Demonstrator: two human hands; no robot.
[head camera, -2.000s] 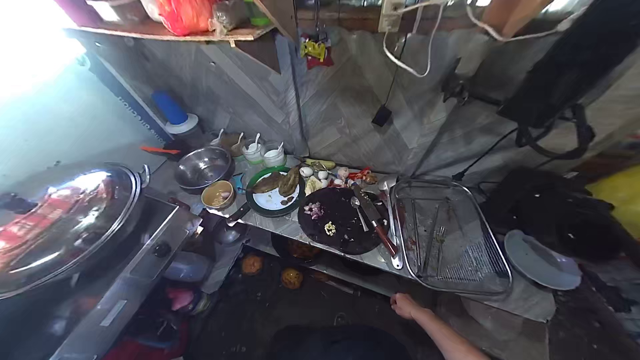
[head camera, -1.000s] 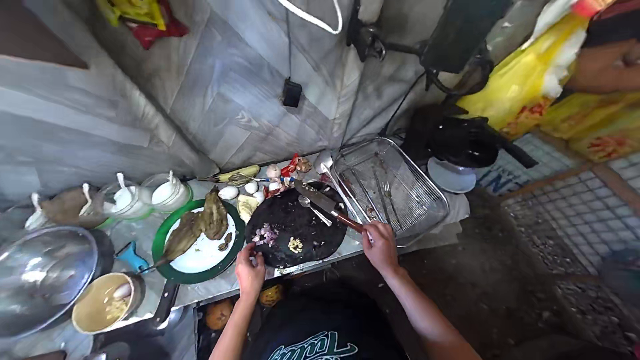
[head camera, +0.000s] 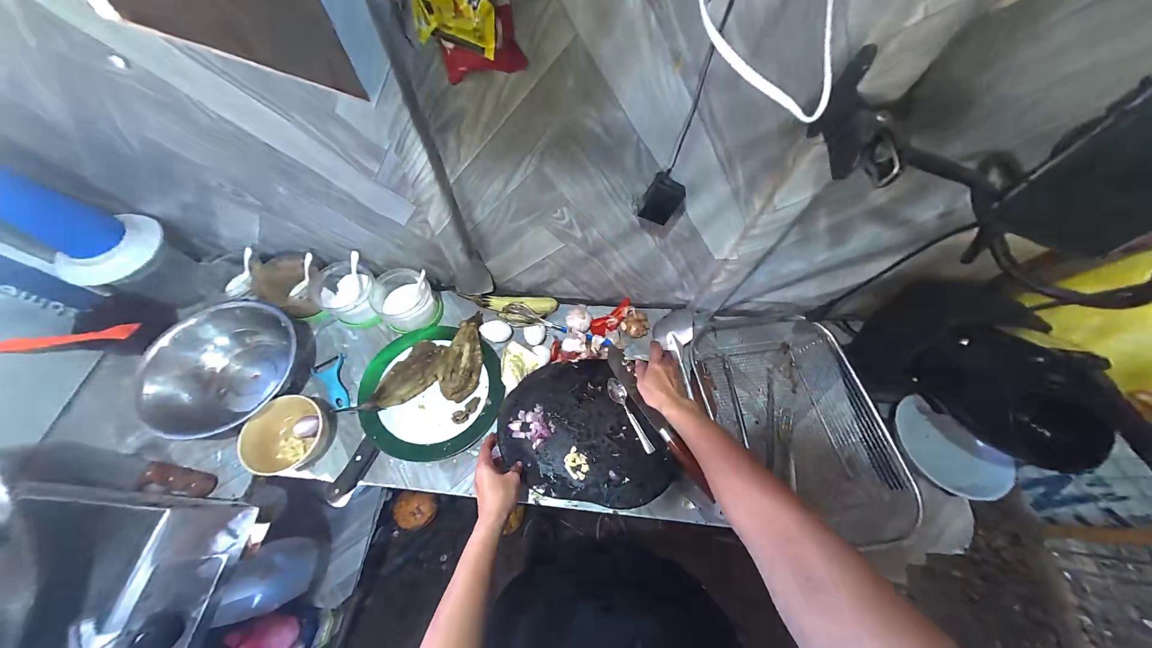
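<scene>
A round black chopping board (head camera: 585, 432) lies at the counter's front edge, bearing chopped purple onion (head camera: 532, 427), minced garlic (head camera: 576, 463), a metal spoon (head camera: 631, 415) and a large knife (head camera: 661, 423) along its right side. My left hand (head camera: 497, 477) touches the board's left rim, thumb above it. At the upper right edge is my right hand (head camera: 661, 378), fingers beside the knife's blade end; whether it grips the board or a utensil cannot be told. Left of the board, a green-rimmed plate (head camera: 474, 438) holds two cooked eggplants (head camera: 427, 369).
Eggs (head camera: 495, 331), garlic bulbs (head camera: 578, 318) and a whisk (head camera: 531, 315) lie behind the board. A wire basket (head camera: 819, 414) stands right. Leftward are a small bowl (head camera: 255, 443), a steel bowl (head camera: 216, 369), a knife (head camera: 354, 468) and seasoning jars (head camera: 403, 301).
My right hand has moved from near the knife's handle to the board's upper right edge. My left hand remains at the board's left side. The view has shifted.
</scene>
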